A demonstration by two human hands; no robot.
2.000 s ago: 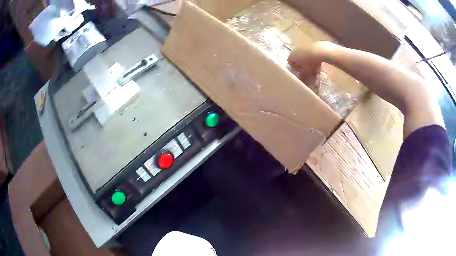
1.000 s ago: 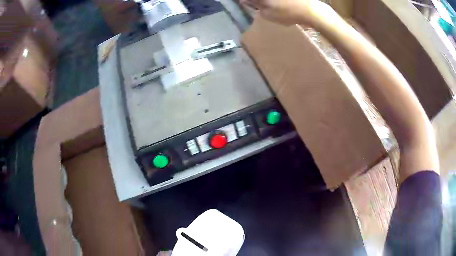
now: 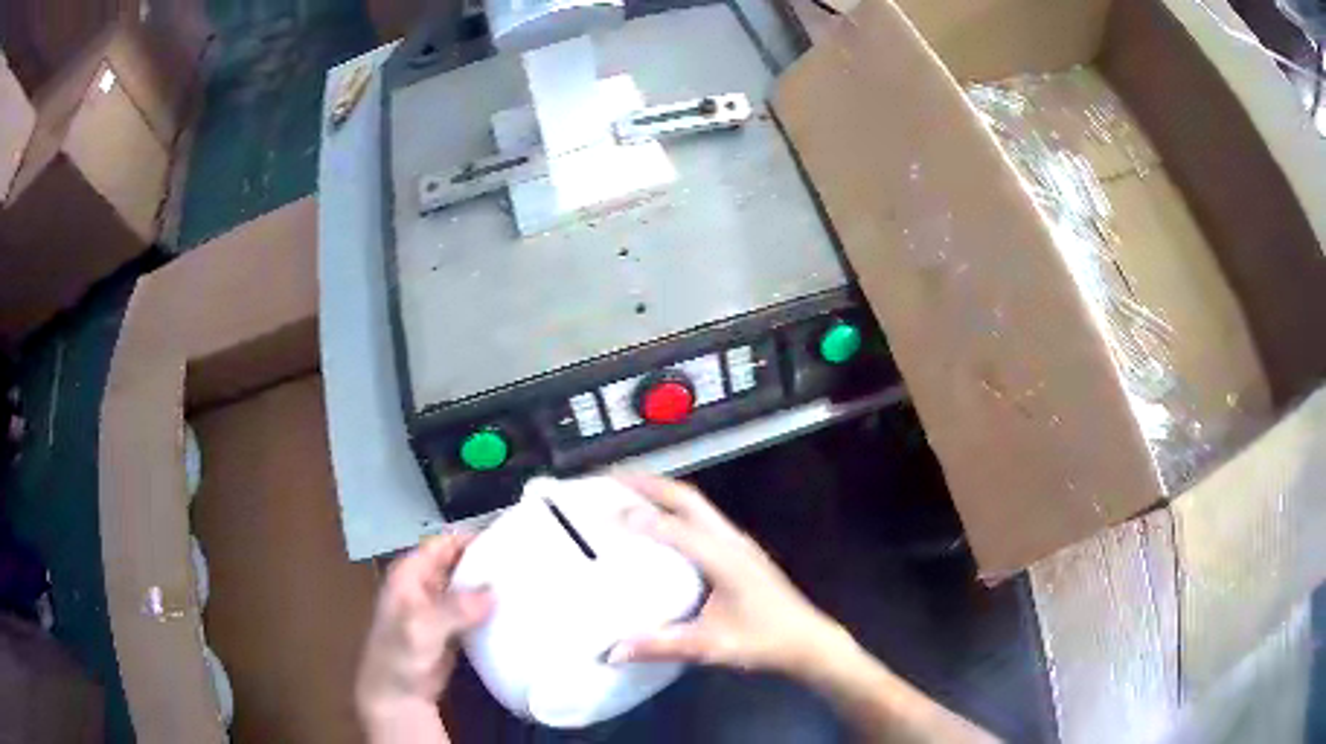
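A white plastic tub (image 3: 560, 625) with a narrow dark slot in its upper side is held between my hands, in front of the machine's front panel. My left hand (image 3: 418, 628) grips its left side, with the thumb on the near face. My right hand (image 3: 713, 589) grips its right side, with the thumb on the near face and the fingers over the upper right. The fixture (image 3: 589, 175) on the machine bed (image 3: 640, 284) is a glaring silvery block between two slotted clamp bars.
Green buttons (image 3: 484, 449) sit near both panel ends, with a red button (image 3: 668, 401) between them. The open supply carton (image 3: 960, 276) on the right holds clear plastic. Another carton (image 3: 146, 436) is at left, with white rounded edges along its inside. The press head (image 3: 553, 18) is behind the fixture.
My right hand has come back from over the right carton and now grips the tub. The tub is higher in view, and my left hand now shows clearly on it. The view has shifted.
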